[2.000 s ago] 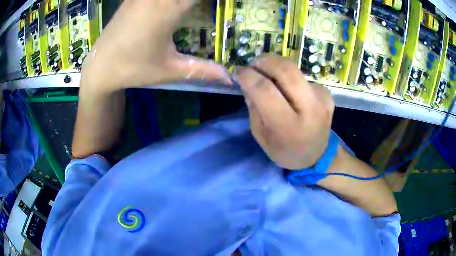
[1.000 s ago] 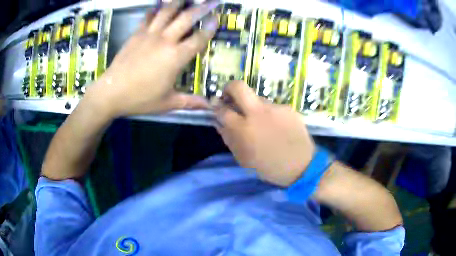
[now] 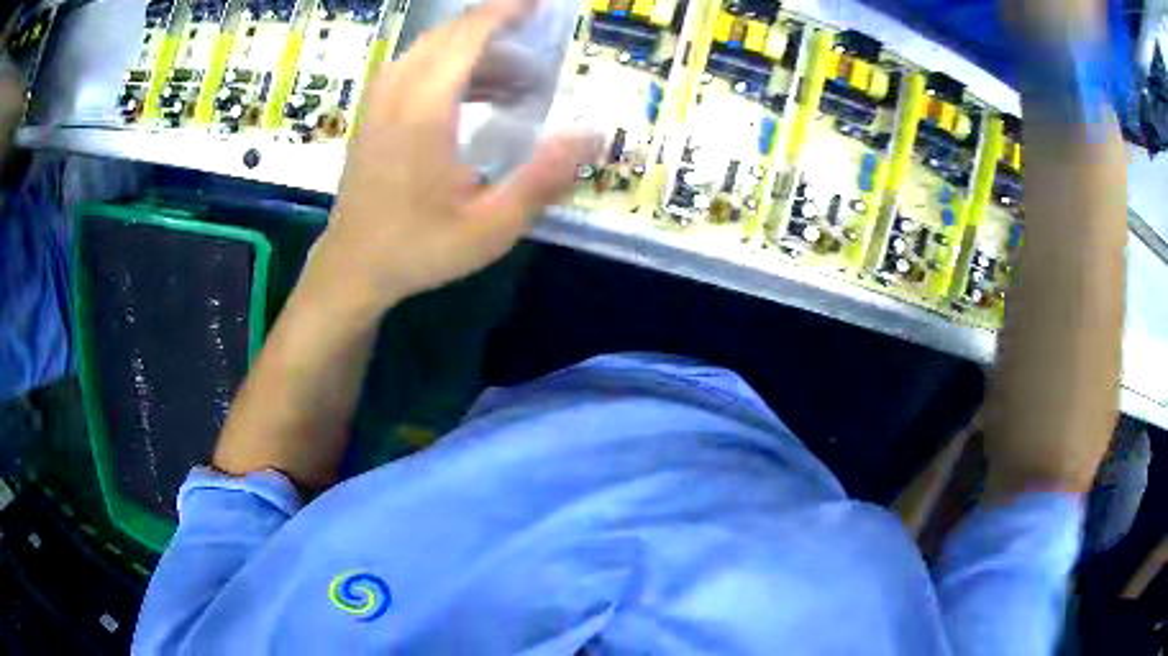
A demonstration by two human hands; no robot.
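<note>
A row of pale circuit boards (image 3: 717,128) with yellow strips between them lies along the bench, crowded with black, silver and blue components. My left hand (image 3: 442,167) is over the bench at the left end of this row, fingers and thumb apart, with nothing seen in it; its thumb tip is at the nearest board's lower edge. My right arm reaches up at the far right. My right hand (image 3: 1057,16) is blurred and mostly cut off by the top edge, so its fingers and anything in them are hidden.
Several more boards (image 3: 243,71) lie on the bench to the left. A green-rimmed black crate (image 3: 173,359) is below the bench at left. Blue material (image 3: 954,32) lies at the upper right beside my right arm. The bench's metal front edge (image 3: 769,276) runs across the view.
My right hand has left the board's lower edge and moved far right and up. My left hand has opened away from it. The view has shifted, and the crate now shows.
</note>
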